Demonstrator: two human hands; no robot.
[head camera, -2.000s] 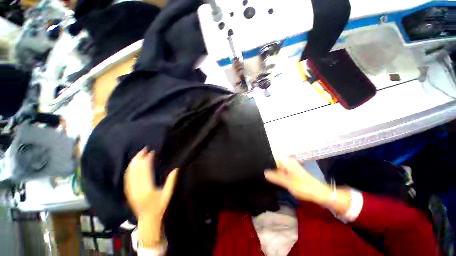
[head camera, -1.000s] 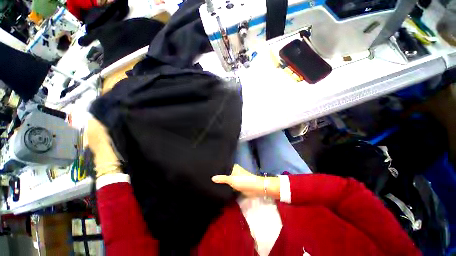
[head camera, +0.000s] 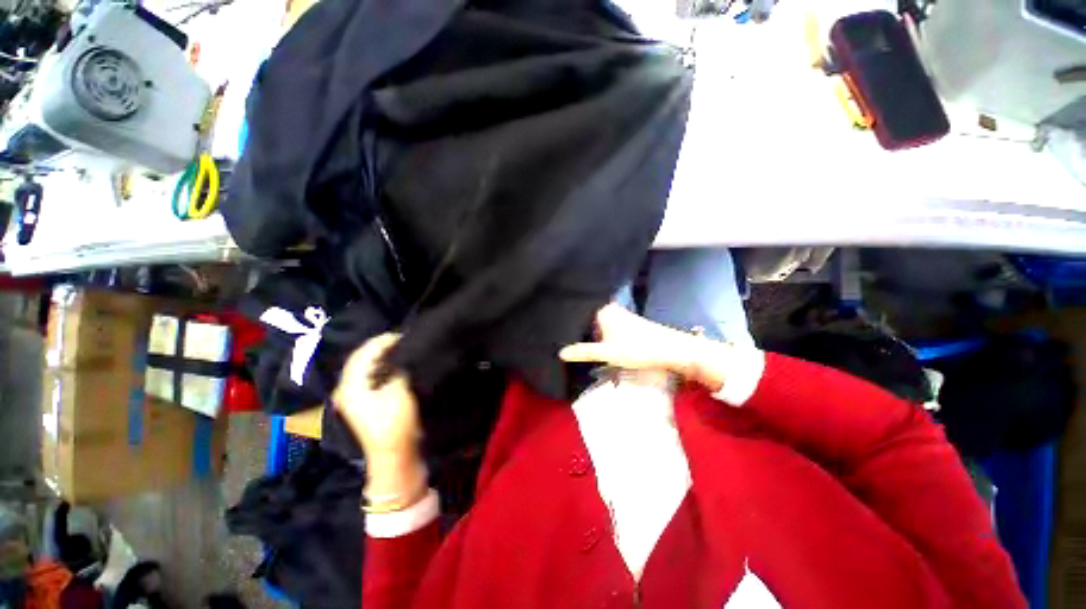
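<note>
A large dark garment hangs from the white sewing table over its front edge down to my lap. My left hand is at the garment's lower left edge, fingers closed on the cloth, slightly blurred. My right hand is at the lower right edge of the cloth, thumb and fingers pinching it near my chest. The far end of the garment lies at the top of the view, where the needle area is out of the picture.
A phone lies on the table beside a yellow-orange tool. Scissors lie beside a grey motor housing at the left. Cardboard boxes and dark cloth are below the table at lower left.
The view has tilted down, so the machine head has left the picture. My left hand has moved from the garment's upper left side to its lower edge near my lap. My right hand stays at the lower right.
</note>
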